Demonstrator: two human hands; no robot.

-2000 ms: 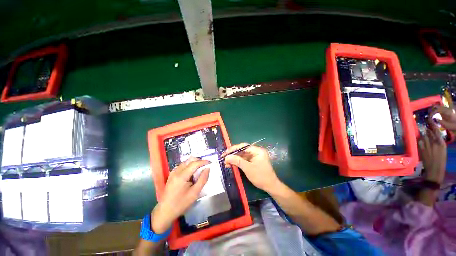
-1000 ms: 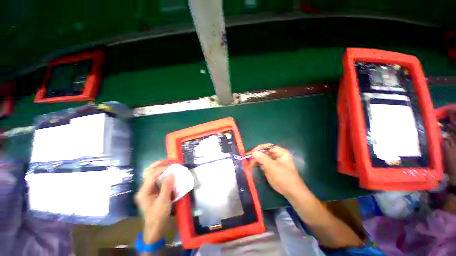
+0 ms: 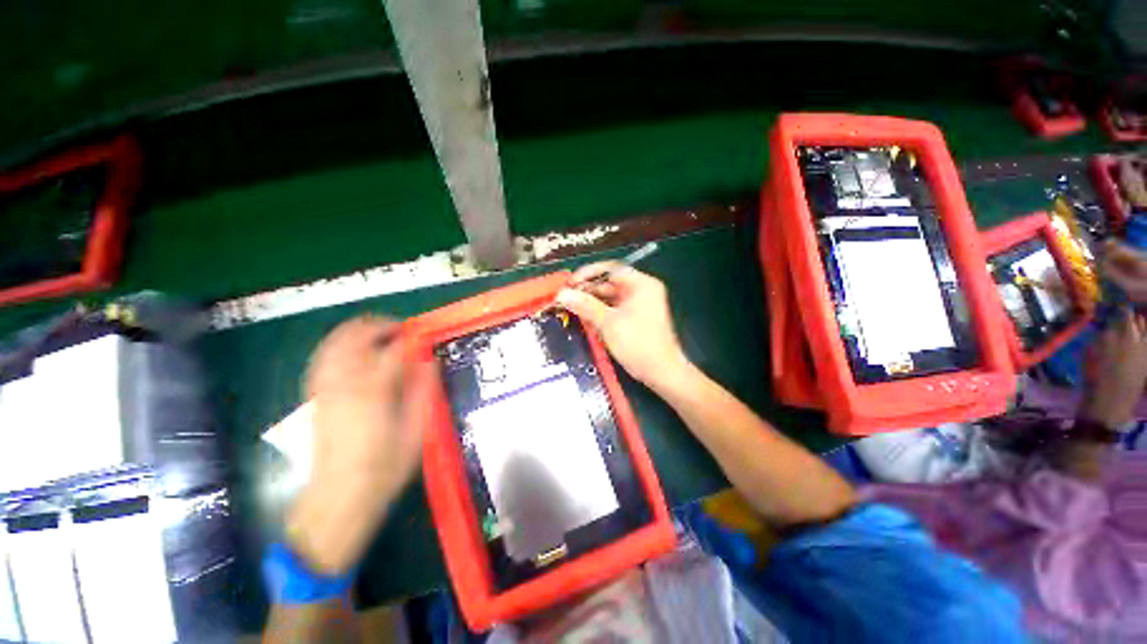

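The tablet unit (image 3: 543,440) lies open-backed in its red foam frame (image 3: 458,541) in front of me. A flat white battery (image 3: 554,440) lies in it, below the board area. My right hand (image 3: 619,315) is at the frame's top right corner and holds a thin pencil-like tool (image 3: 639,255) between the fingers. My left hand (image 3: 365,415) is blurred, over the frame's upper left edge; whether its fingers hold the frame cannot be told. A white liner sheet (image 3: 292,434) shows on the bench beside my left hand, partly hidden by it.
A clear tray with white batteries (image 3: 82,478) is at left. Stacked red frames with a tablet (image 3: 881,271) stand at right. A grey upright (image 3: 459,138) rises behind the bench (image 3: 704,289). Another red frame (image 3: 107,233) is at far left. Another person's hands (image 3: 1113,365) show at far right.
My left hand has moved up to the frame's upper left; the white sheet it held now lies left of the frame. My right hand has moved up to the frame's top corner.
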